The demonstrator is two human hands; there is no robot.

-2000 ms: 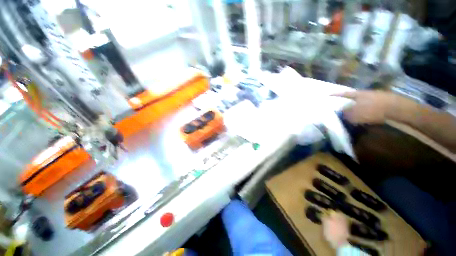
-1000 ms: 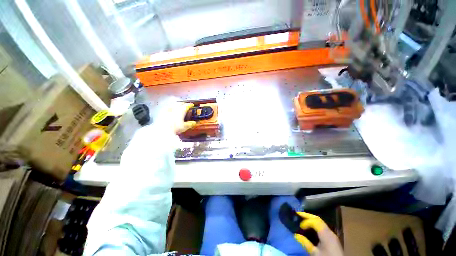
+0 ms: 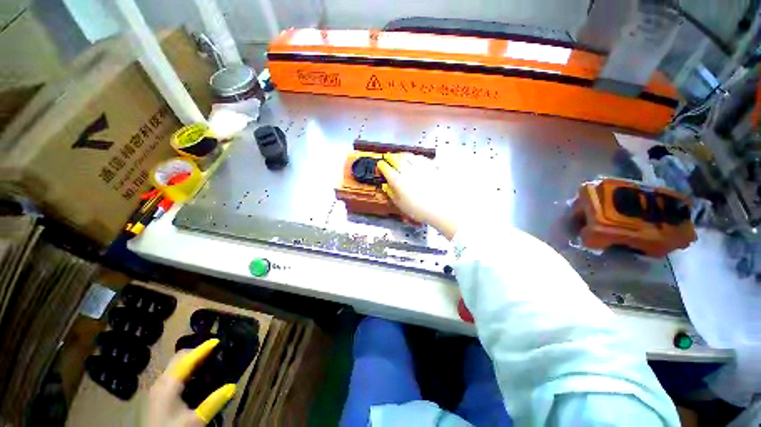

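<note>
My right hand, with yellow finger cots, reaches across to the left orange-brown fixture. Its fingers are closed round the right end of a black plastic housing lying on that fixture. The fingers hide part of the housing. My left hand is at the lower left over a cardboard sheet with rows of black housings. Its thumb and forefinger are spread with black housings between and below them; whether it grips one is unclear. The right fixture has a black housing on top.
An orange axis cover runs behind the fixtures. A small black block, a round tin and tape rolls are at the left. A green button and a partly covered red button are on the white front edge. Cartons stand left.
The view has turned left. My left hand has left the left fixture for the cardboard at lower left. My right hand has moved from above my lap, with a housing, to the left fixture.
</note>
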